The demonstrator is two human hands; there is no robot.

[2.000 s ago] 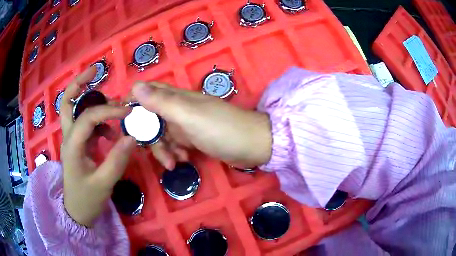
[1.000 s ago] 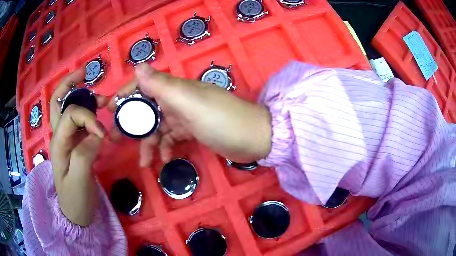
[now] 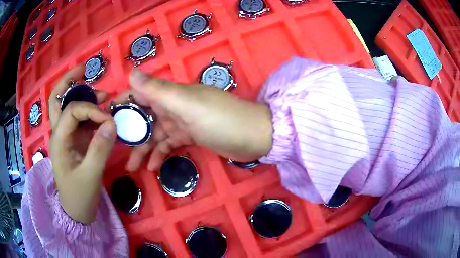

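My right hand (image 3: 176,111) comes in from the right and holds a smartwatch body (image 3: 131,126) with a lit, nearly white round screen and a dark rim. My left hand (image 3: 80,146) holds a second watch body (image 3: 78,95) with a dark screen. The left thumb and index fingertips are at the left edge of the lit screen. Both watches are above the red foam tray (image 3: 234,194). The right fingers behind the lit watch are partly hidden.
Watches with dark screens up (image 3: 178,175) lie in the near pockets. Watches with grey case backs up (image 3: 142,48) lie in the far pockets. Another red tray with a pale blue label (image 3: 424,53) is at the right. A fan grille (image 3: 6,216) shows at the left edge.
The lit watch has moved slightly left and down and tilted, and its screen looks a little bluer. My left thumb and index finger have come to its edge.
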